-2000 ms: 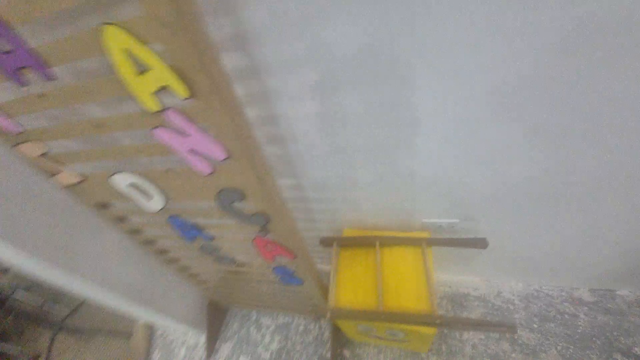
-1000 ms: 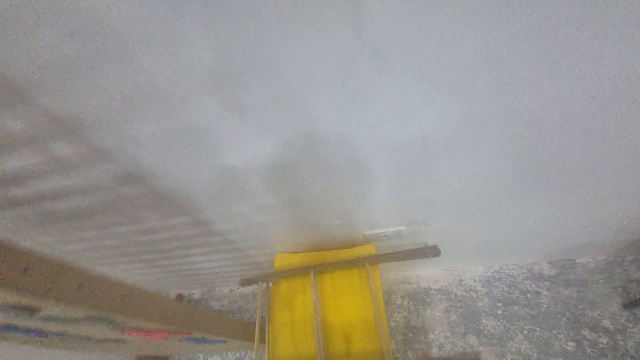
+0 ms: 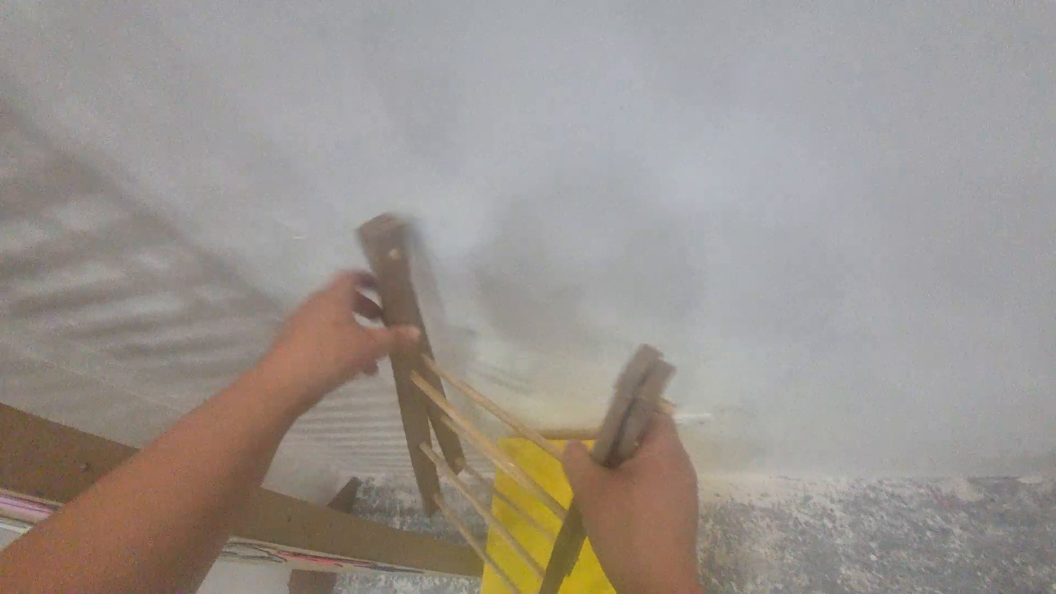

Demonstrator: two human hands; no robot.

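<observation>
A folding wooden frame [image 3: 402,305] with thin light dowels [image 3: 487,445] between its dark legs hangs in front of me, tilted. My left hand [image 3: 346,334] grips its left pair of legs near the top, with the thumb across the wood. The right pair of legs [image 3: 631,408] is held in my right hand [image 3: 635,495], close to the upper ends. Behind the dowels shows a yellow panel [image 3: 511,478], partly hidden by my right hand and the frame. Motion blur softens the left legs.
A pale wall [image 3: 742,206] fills the view ahead, with striped shadows at the left. The brown edge of a slatted board [image 3: 379,536] runs along the lower left. Speckled floor [image 3: 866,536] lies at the lower right.
Both hands have come into view and now hold the wooden frame, which one second ago was low by the wall without hands on it. The view has shifted off the lettered board.
</observation>
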